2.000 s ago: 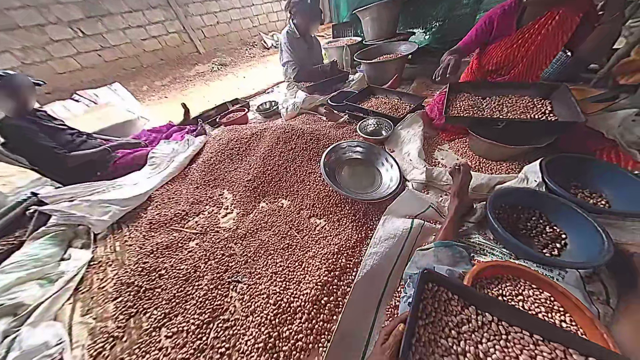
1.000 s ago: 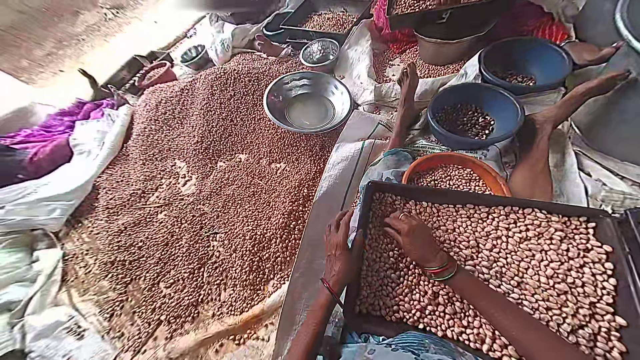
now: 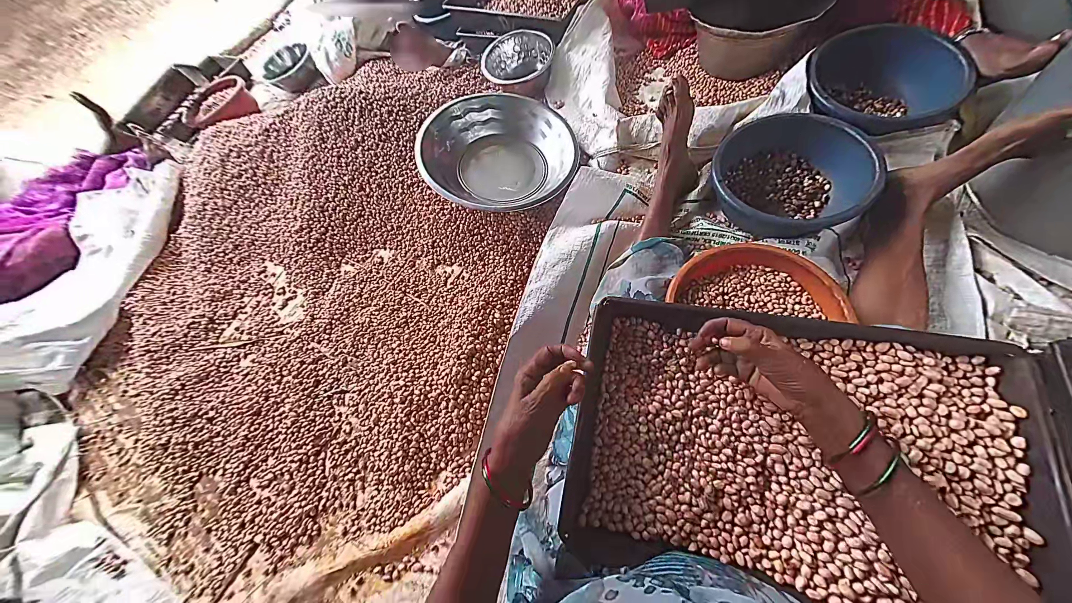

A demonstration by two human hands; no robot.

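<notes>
A dark rectangular tray (image 3: 578,469) filled with peanut kernels (image 3: 754,452) rests on my lap. My left hand (image 3: 544,394) is just off the tray's left rim, fingertips pinched together; whether a kernel is between them cannot be told. Above the kernels near the tray's far left corner is my right hand (image 3: 745,356), its fingers curled and thumb close to them; what it may hold is too small to tell. Beyond the tray sits an orange bowl (image 3: 829,293) of kernels, partly hidden by the tray. Two blue basins (image 3: 863,167) with darker kernels stand behind it.
A wide heap of kernels (image 3: 335,335) spreads at left on sheeting. A steel basin (image 3: 502,167) and a smaller steel bowl (image 3: 517,59) sit at its far right edge. White woven sacks (image 3: 536,318) lie alongside. My legs and another person's purple cloth (image 3: 59,218) flank the area.
My left hand has moved from the tray's left rim to just outside it, and my right hand has lifted a little off the kernels. The view has tilted down since the earliest frame.
</notes>
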